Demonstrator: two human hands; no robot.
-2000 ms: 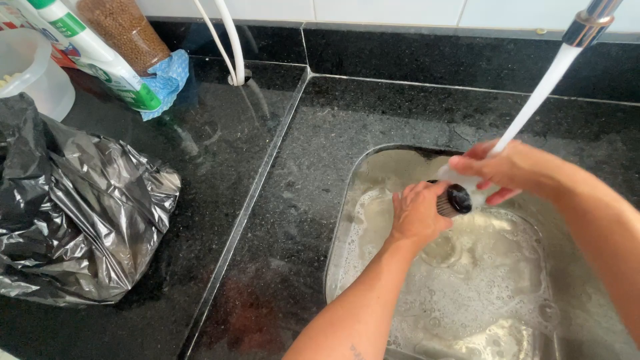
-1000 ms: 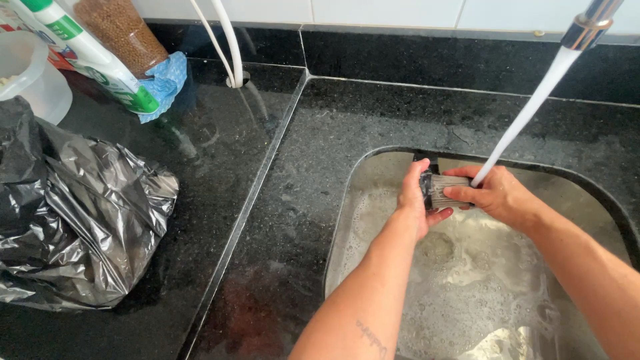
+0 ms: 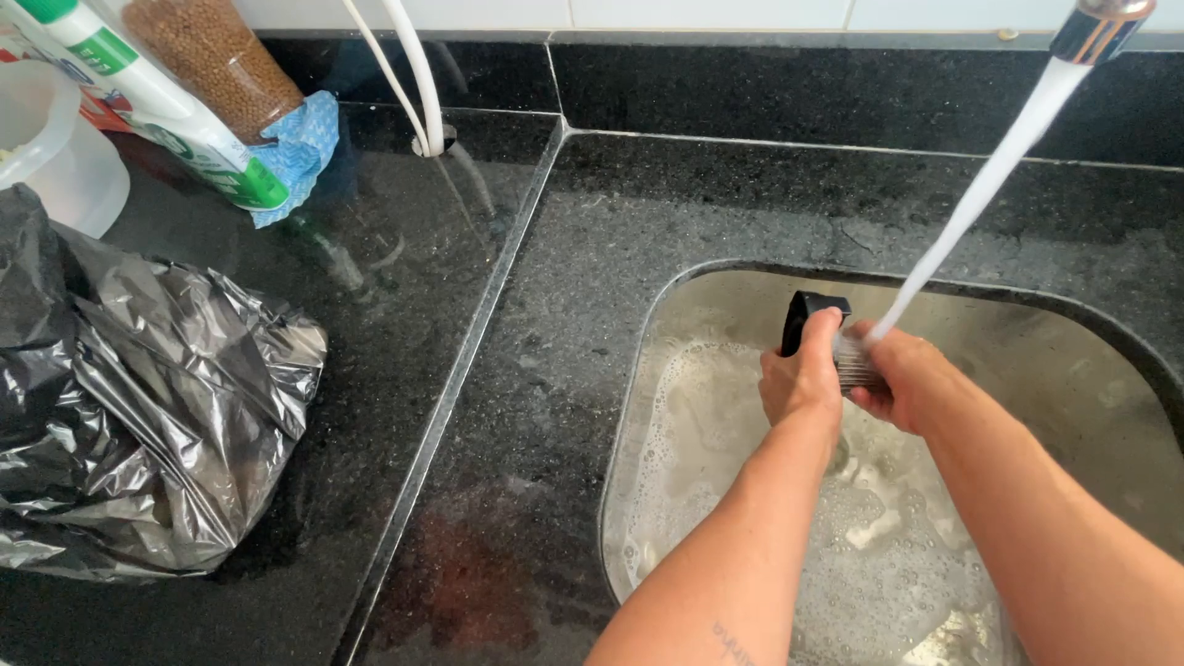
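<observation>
Over the steel sink basin (image 3: 721,407), both hands hold a small cylindrical pleated filter (image 3: 858,365) with a black plastic end piece (image 3: 814,310). My left hand (image 3: 805,370) grips it at the black end, thumb on top. Around the pleated part, on the right, my right hand (image 3: 902,375) is closed. A stream of water (image 3: 971,203) from the faucet (image 3: 1103,26) falls onto the filter beside the right hand's fingers. Cloudy, foamy water lies in the basin below. The fingers hide much of the filter.
Left on the black granite counter (image 3: 518,388) lies a crumpled black plastic bag (image 3: 176,416). Behind it stand a translucent plastic tub (image 3: 74,176), a green and white package (image 3: 176,120), a container of brown granules (image 3: 217,65) and a blue cloth (image 3: 310,139). White hoses (image 3: 421,83) enter a counter hole.
Two seconds ago the filter's black end faced the camera; now it points up and left, with the pleated side showing. My right hand has moved from above the filter to its right side.
</observation>
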